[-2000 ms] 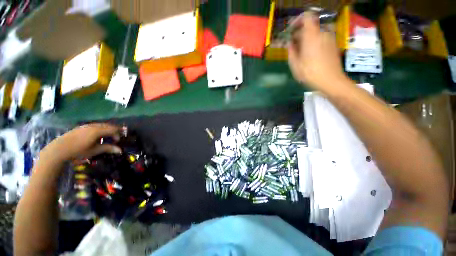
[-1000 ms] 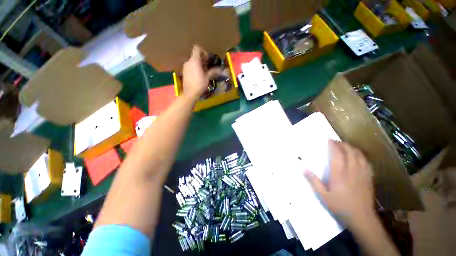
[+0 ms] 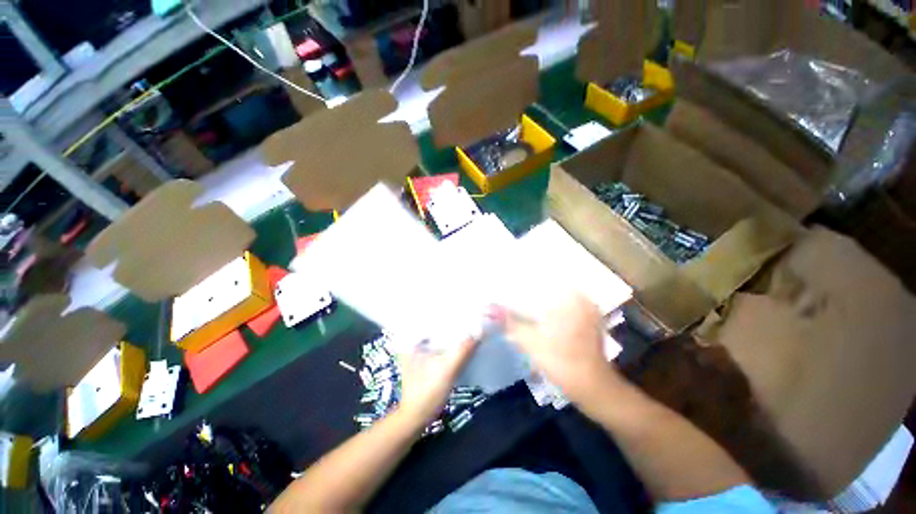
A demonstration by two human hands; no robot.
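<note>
A white insert card [image 3: 377, 263] is held up in front of me, blurred, over the boxes and batteries. My left hand [image 3: 434, 373] grips its lower edge. My right hand [image 3: 564, 346] has its fingers at the white cards just right of my left hand; its exact grip is blurred. More white insert cards [image 3: 575, 263] lie stacked behind and beside my right hand. Silver-green batteries [image 3: 378, 383] lie in a heap on the black bench, partly hidden by my left hand and the card.
Yellow retail boxes [image 3: 505, 161] with brown lids stand on the green belt [image 3: 301, 366], with white units [image 3: 158, 390] and red cards [image 3: 216, 361]. An open carton of batteries [image 3: 603, 226] is at right, beside a creased brown sheet [image 3: 804, 351]. Black cables [image 3: 216, 472] lie lower left.
My left hand has left the box and moved down toward my right hand. A white card is now lifted off the stack. The view has shifted right and shows more of the cartons.
</note>
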